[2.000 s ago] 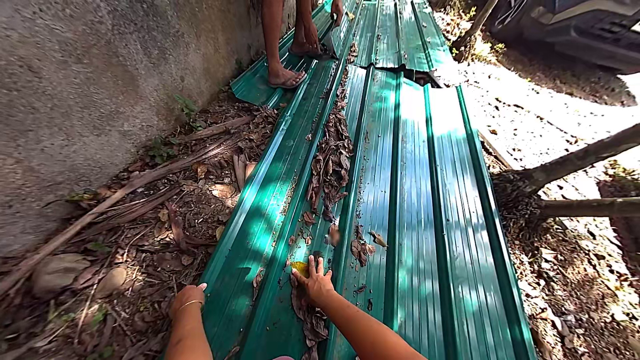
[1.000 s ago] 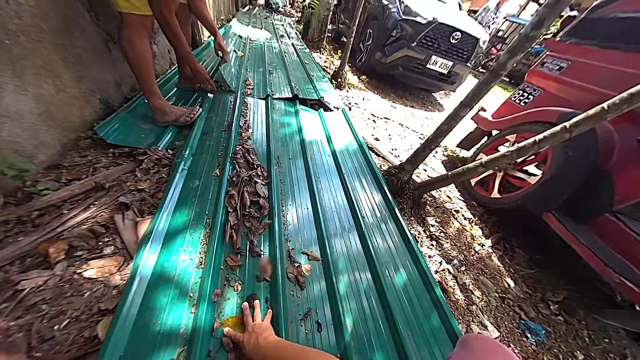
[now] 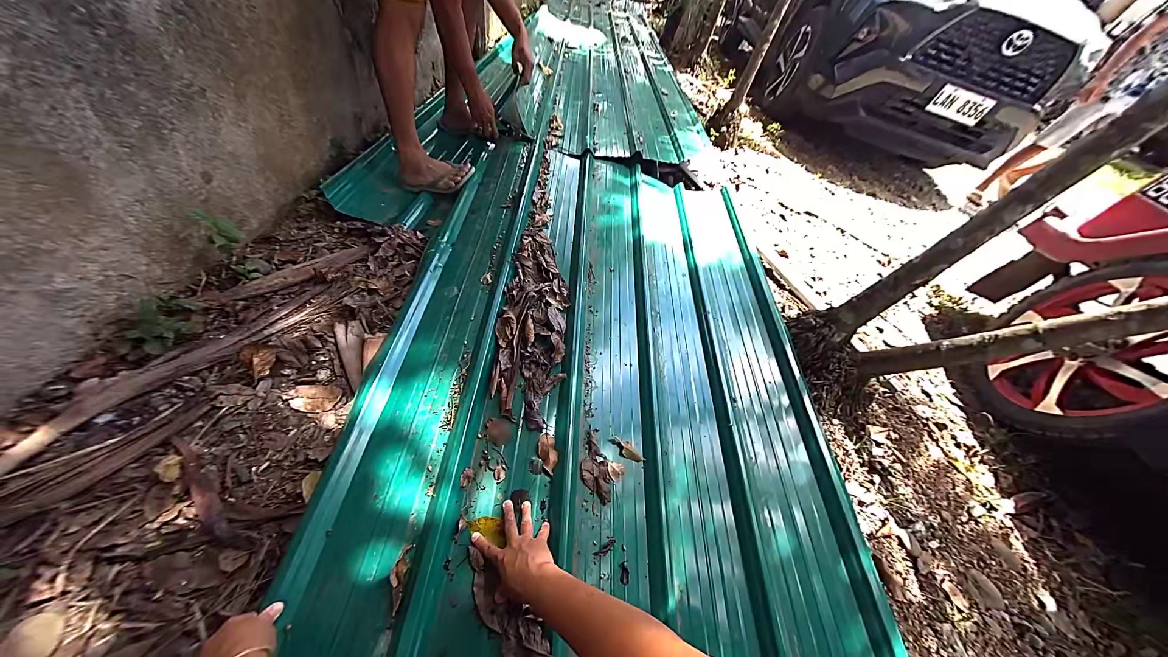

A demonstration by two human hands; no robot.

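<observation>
Green ribbed metal roofing sheets (image 3: 602, 392) lie lengthwise in front of me, dusty and strewn with leaves. My right hand (image 3: 522, 557) rests on the near sheet, palm down with fingers spread, beside a yellow leaf (image 3: 488, 529). Dry brown leaves (image 3: 534, 319) lie in a strip along one channel ahead of it. At the sheet's left edge, low in the view, is my left hand (image 3: 248, 631); only part of it shows, and whether it grips the edge is unclear. Further up, another person's hands (image 3: 484, 114) are at a dark, thin object whose kind I cannot tell.
A rough concrete wall (image 3: 164, 164) runs along the left, above leaf litter and dry stalks (image 3: 164, 374). The other person's sandalled foot (image 3: 436, 175) stands on a sheet. Wooden poles (image 3: 1004, 347), a parked car (image 3: 912, 73) and a red-rimmed wheel (image 3: 1086, 374) are at the right.
My right hand stays on the sheet by the yellow leaf. The view has swung right and partly back; my left hand, out of view one second ago, shows again at the sheet's left edge.
</observation>
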